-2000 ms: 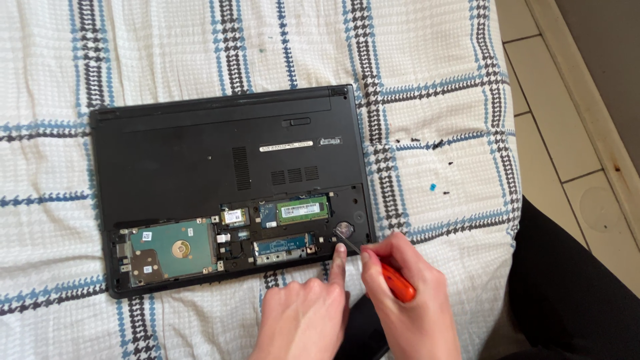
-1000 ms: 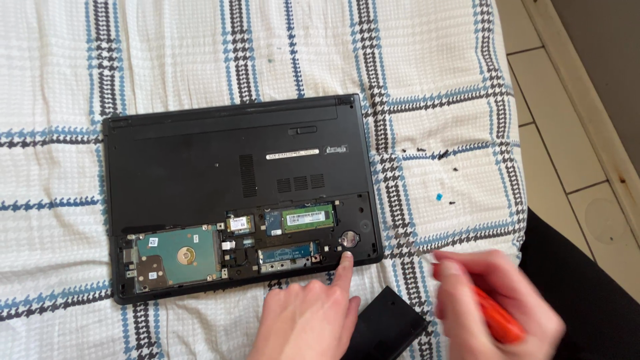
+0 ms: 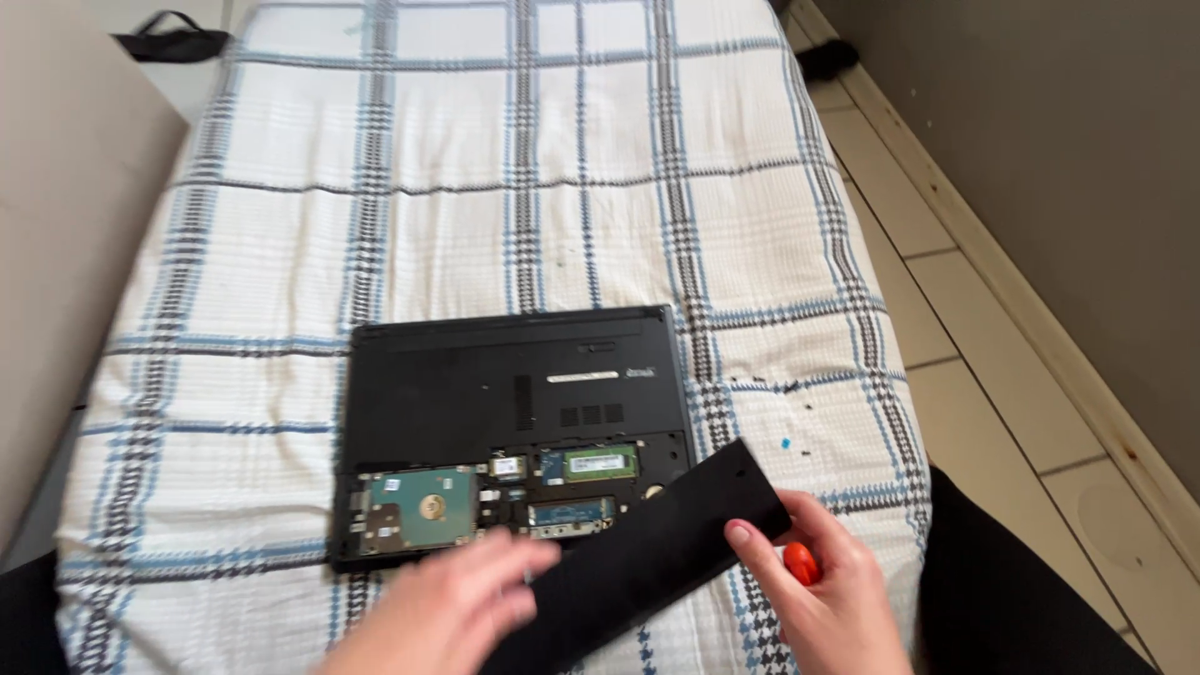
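Observation:
A black laptop lies upside down with its lower bay uncovered. In the bay show a hard drive, a green memory module, a small card and part of a round coin cell. My right hand grips the end of a black bottom cover panel, thumb on top, and also holds a screwdriver by its orange handle. The panel is tilted over the laptop's lower right corner. My left hand, blurred, is beside the panel's lower left part, fingers apart; whether it touches the panel I cannot tell.
Small dark screws and a small blue piece lie on the plaid bedcover right of the laptop. A wall and tiled floor run along the right. A black strapped item lies at the far left.
My left finger has left the spot beside the coin cell. My right hand has taken hold of the black panel, which lay below the laptop one second ago. The view now takes in more of the bed.

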